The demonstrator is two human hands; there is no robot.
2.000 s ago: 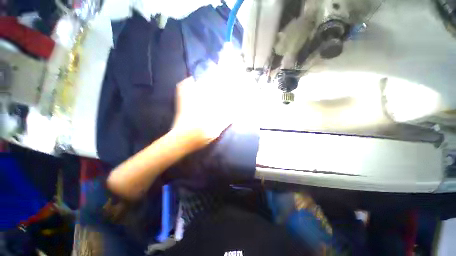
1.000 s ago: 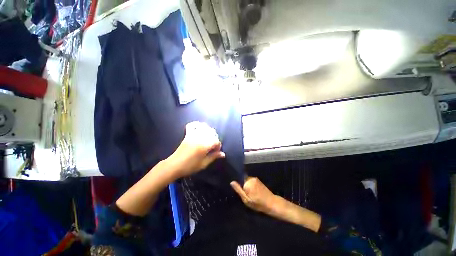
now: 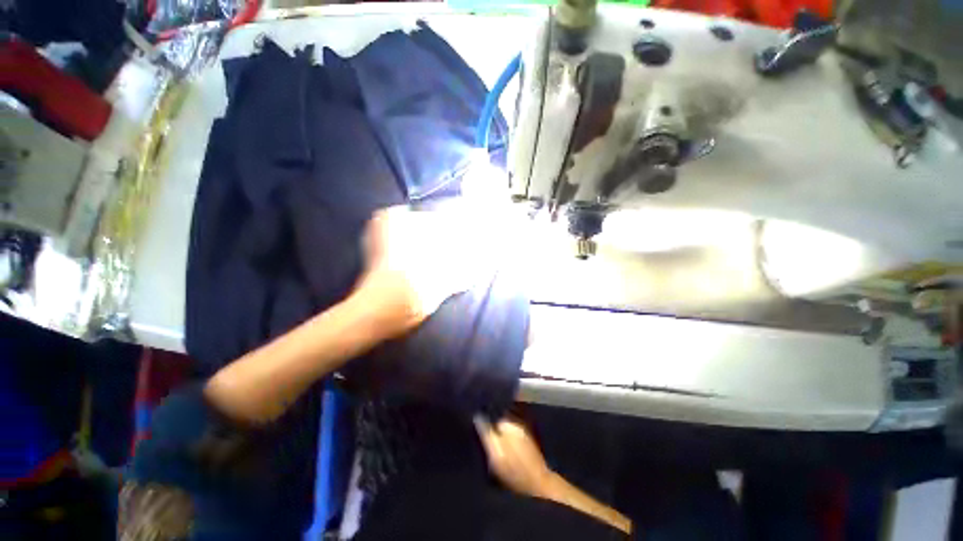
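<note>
A dark navy garment piece (image 3: 253, 222) lies on the white table left of the needle and hangs over the front edge. My left hand (image 3: 417, 259) lies on the cloth just left of the needle area; its fingers are washed out by the lamp glare. My right hand (image 3: 512, 452) is below the table edge at the cloth's lower right corner, slightly blurred, with its fingertips at the cloth. The presser foot and needle are lost in the glare. The off-white machine head (image 3: 760, 137) stands above and to the right.
The machine bed (image 3: 655, 354) runs right of the cloth. A blue tube (image 3: 494, 104) leads to the lamp. Gold and silver strips (image 3: 132, 211) lie along the table's left side, with a red object (image 3: 53, 90) beyond them. A control panel (image 3: 914, 383) is at the right.
My left hand has moved up from near the front edge into the glare beside the needle. My right hand is slightly lower. The camera view has shifted, showing more of the machine head.
</note>
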